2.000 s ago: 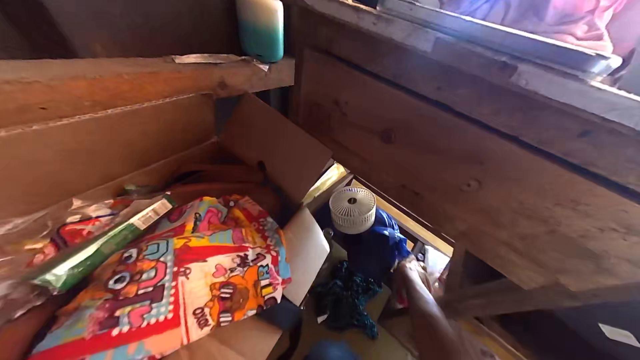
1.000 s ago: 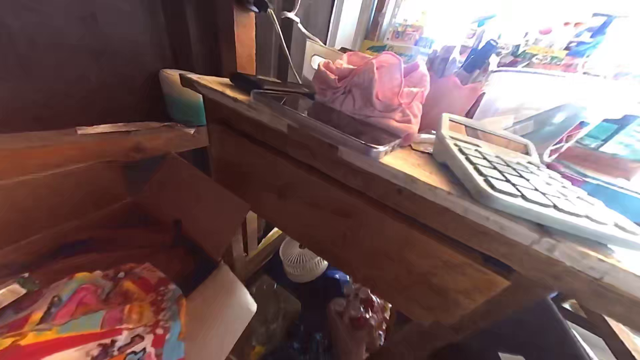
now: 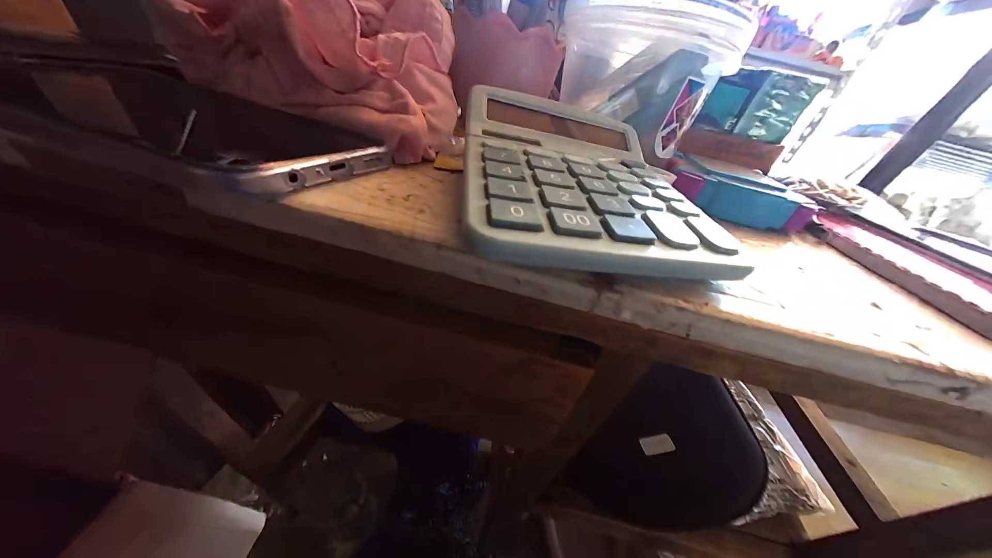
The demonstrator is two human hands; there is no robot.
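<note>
Neither my left hand nor my right hand can be made out. A pale grey-green desk calculator [image 3: 593,182] with dark keys lies at the front edge of a wooden table [image 3: 364,203]. To its left, a phone or tablet [image 3: 256,147] lies flat, its end with ports facing the calculator. A crumpled pink cloth [image 3: 333,70] rests behind and partly against the device. Behind the calculator stand a pink scalloped container [image 3: 504,54] and a clear plastic tub [image 3: 651,54] with things inside.
A blue and pink box [image 3: 744,198] and a pink-edged flat item [image 3: 914,263] lie at the right. Below the tabletop are wooden braces [image 3: 581,411], a black rounded object [image 3: 674,449] with a white label, and a cardboard flap [image 3: 170,523] at lower left.
The view has swung right and closer to the tabletop. A hand reaching under the table in the earliest frame is no longer visible.
</note>
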